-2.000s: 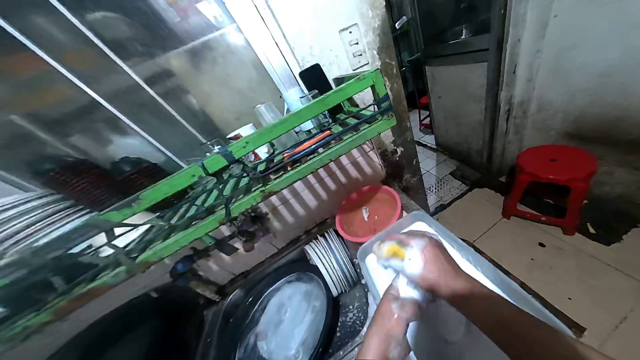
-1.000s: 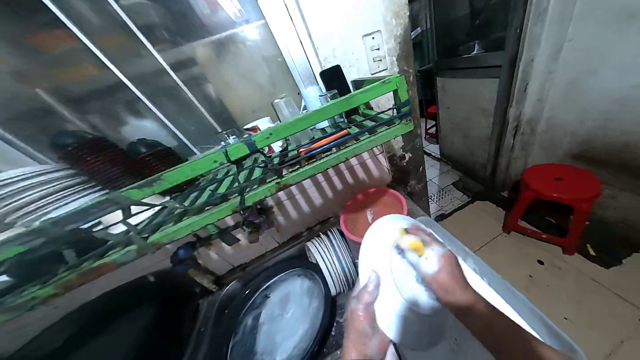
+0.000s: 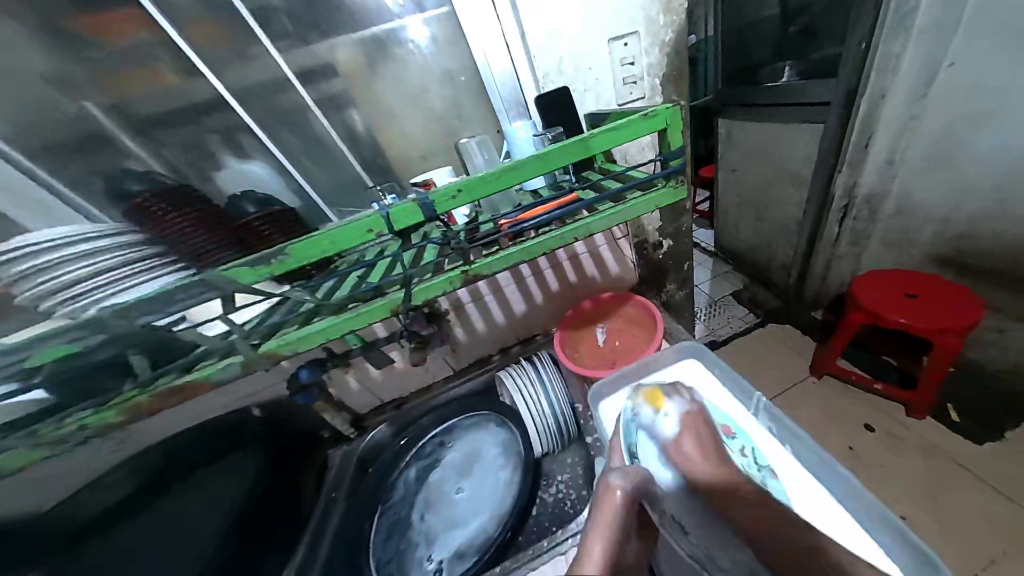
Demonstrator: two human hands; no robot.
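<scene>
My left hand (image 3: pixel 626 488) grips the near edge of a soapy dish (image 3: pixel 640 448), tilted up over a translucent plastic tub (image 3: pixel 768 420). My right hand (image 3: pixel 692 432) presses a foamy sponge (image 3: pixel 654 398), with a yellow part showing, against the dish's face. Another plate (image 3: pixel 740 448) with a floral pattern shows behind my right hand, in the tub; its lower part is hidden by the arm. Left of the tub, several white plates (image 3: pixel 538 404) stand on edge in the sink, beside a black basin (image 3: pixel 456 488) of sudsy water.
A red plastic basin (image 3: pixel 610 332) of cloudy water sits behind the tub. Above the sink runs a green slatted rack (image 3: pixel 480 188) with cups, a glass jar and a phone (image 3: pixel 560 112). Stacked plates (image 3: pixel 88 268) lie at the left. A red stool (image 3: pixel 916 300) stands on the floor at the right.
The large white plate held up in my hands one second ago is no longer raised. A smaller-looking dish is now in my left hand, and the patterned plate shows in the tub.
</scene>
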